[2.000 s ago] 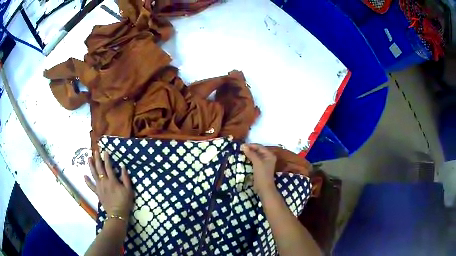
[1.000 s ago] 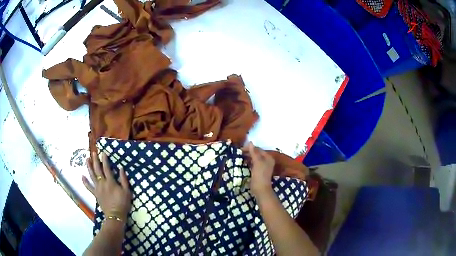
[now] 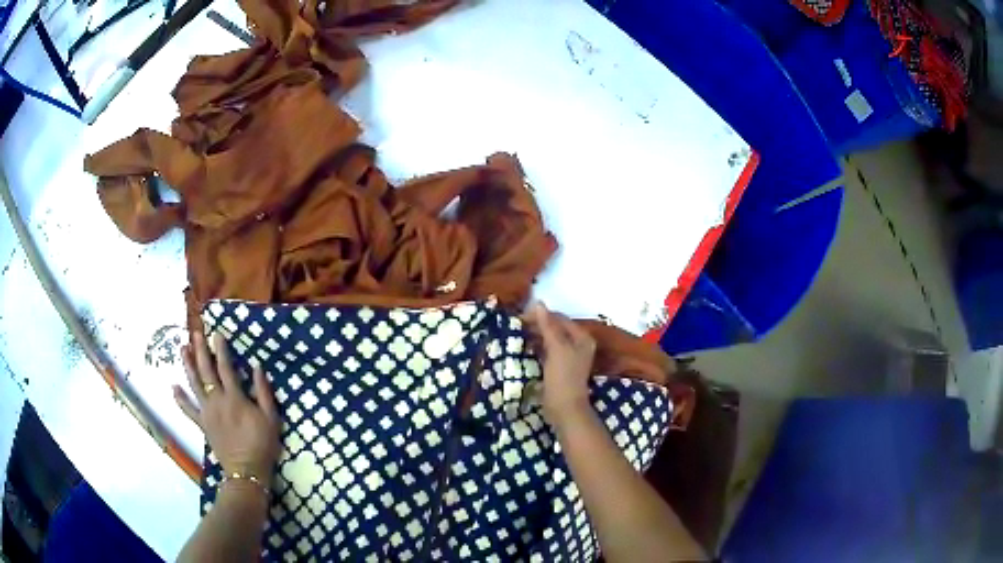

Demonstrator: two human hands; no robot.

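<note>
The patterned bag body, dark navy with a white lattice, lies on the near part of the white table, with a dark line running down it. My left hand lies flat on its left edge with the fingers apart. My right hand is at its upper right edge, fingers bent together on the cloth where it is bunched; the fingertips are partly hidden. Brown sewn pieces lie in a crumpled heap touching the bag's far edge, and some brown cloth shows to the right under it.
The white table has a worn red edge at the right. A blue bin stands beyond it. Another blue bin at upper right has red and dark patterned pieces. A blue surface is at lower right. Dark frame bars are at upper left.
The whole view has shifted slightly, so the table and things appear a little further left. Both hands stay at the same places on the patterned cloth.
</note>
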